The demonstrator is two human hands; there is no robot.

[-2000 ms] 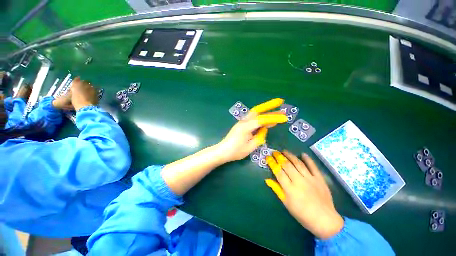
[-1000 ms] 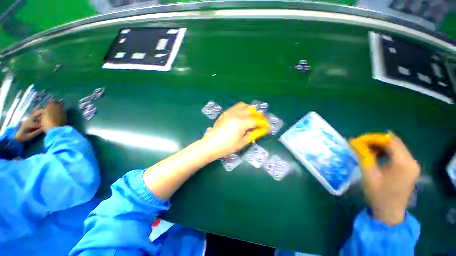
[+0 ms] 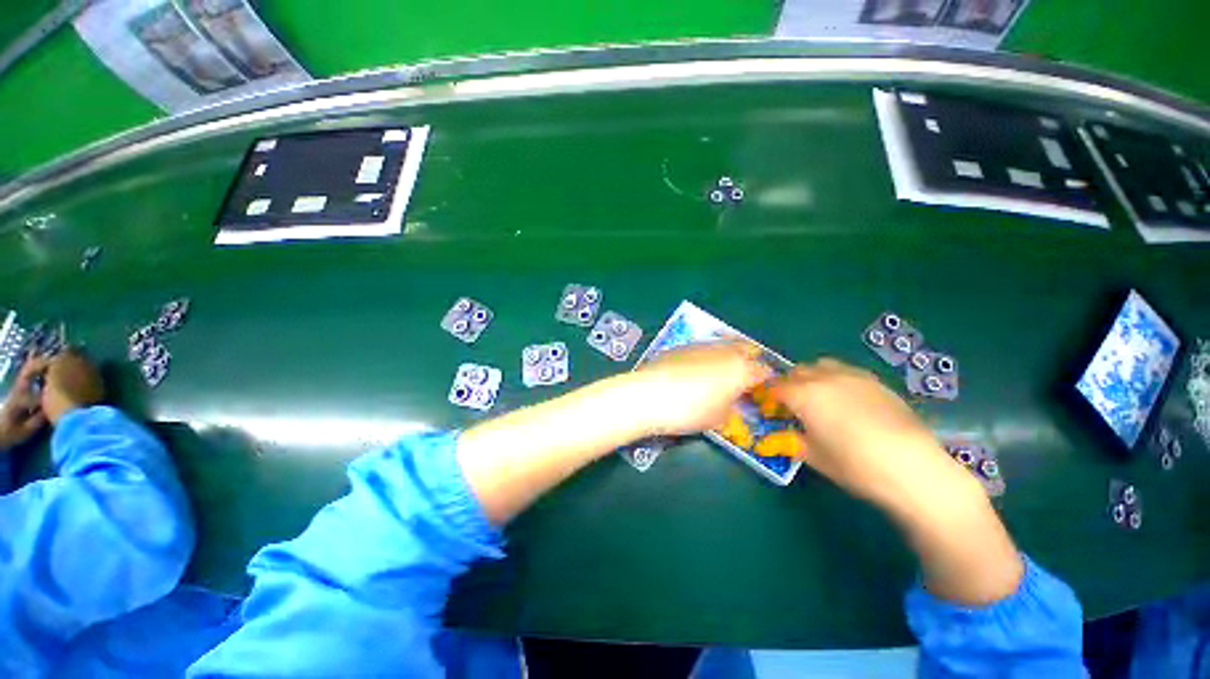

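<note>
A white parts box [image 3: 687, 322] with small blue pieces stands in front of me. My left hand [image 3: 710, 385] and my right hand [image 3: 829, 418], with yellow-orange finger cots, are together over the box, fingertips down at the blue pieces. Whether they hold any piece is hidden. Grey lens covers [image 3: 545, 364] with ringed holes lie singly left of the box. One cover [image 3: 642, 455] is partly hidden under my left forearm. More covers [image 3: 893, 340] lie right of the box, one partly behind my right forearm.
Black panels [image 3: 312, 181] with white borders lie at the far left and far right [image 3: 995, 153]. A three-ring part [image 3: 726, 192] lies far ahead. Another box of blue pieces [image 3: 1128, 369] stands at the right. A co-worker's hands [image 3: 67, 386] work at the left edge beside a cover cluster [image 3: 155, 342].
My right hand has moved left from beyond the box to over it. My left hand has moved right from the covers to the box. The camera view has shifted right.
</note>
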